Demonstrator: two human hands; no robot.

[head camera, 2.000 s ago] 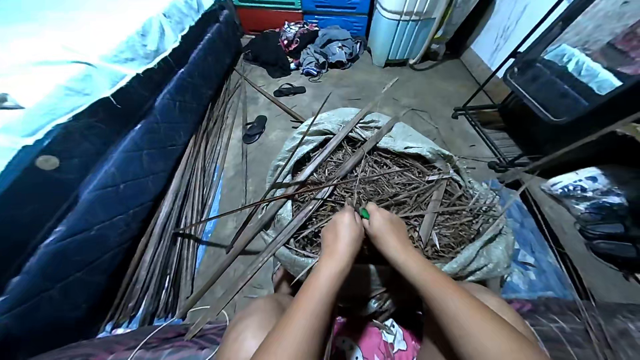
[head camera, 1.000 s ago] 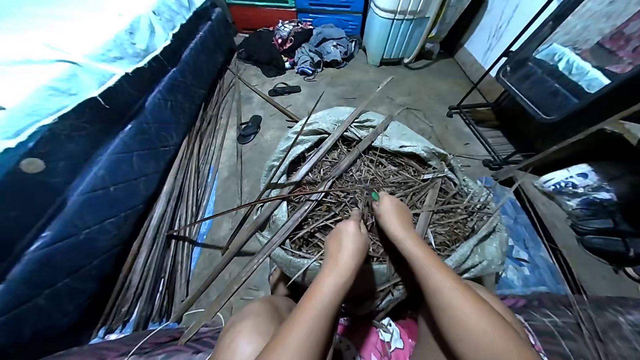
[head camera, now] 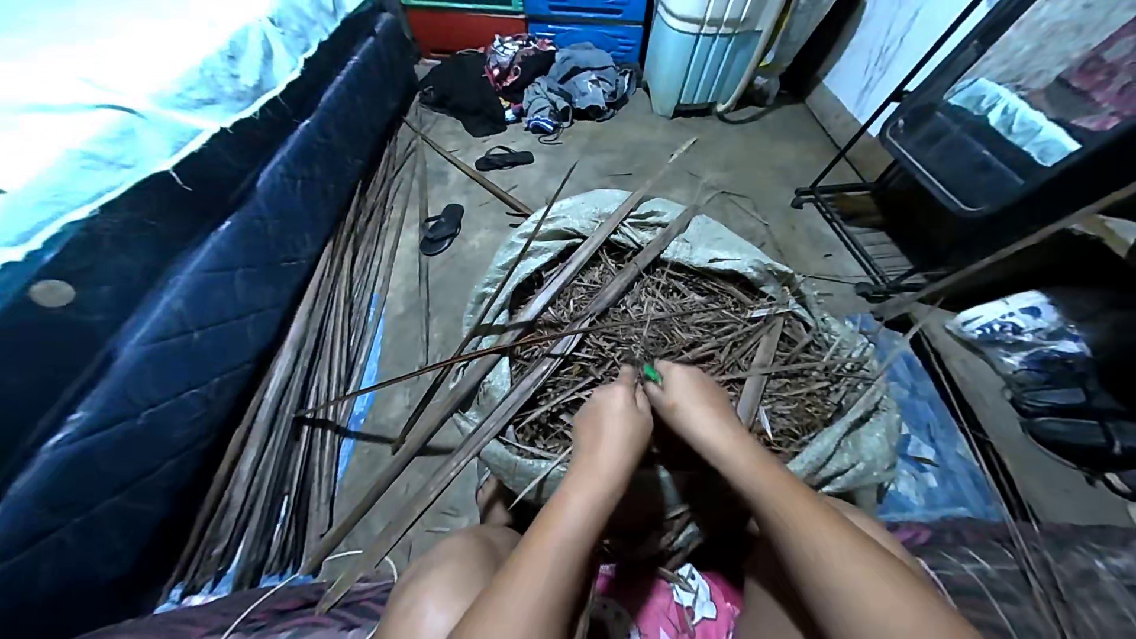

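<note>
A woven plastic sack (head camera: 852, 453), its rim rolled open, is full of short brown dried plant scraps (head camera: 701, 306). Over its near part my left hand (head camera: 612, 422) and my right hand (head camera: 697, 399) meet, fingers closed. A small green object (head camera: 652, 374) shows at the right hand's fingertips; whether it is a knife handle I cannot tell. Something thin and dark is pinched between the hands, mostly hidden. Long dry strips (head camera: 532, 377) lie slantwise across the sack's left side, and a thin reddish-brown stick (head camera: 444, 362) crosses them.
A bundle of long dry strips (head camera: 328, 355) lies beside the dark blue mattress (head camera: 231, 257) on the left. Black flip-flops (head camera: 441, 229) and a clothes pile (head camera: 568, 84) are on the floor beyond. A black metal rack (head camera: 852, 231) and plastic-wrapped shoes (head camera: 1021, 328) are at the right.
My hands, slightly apart a second ago with the right one farther forward, are together again. The long strips on the sack have stayed in place.
</note>
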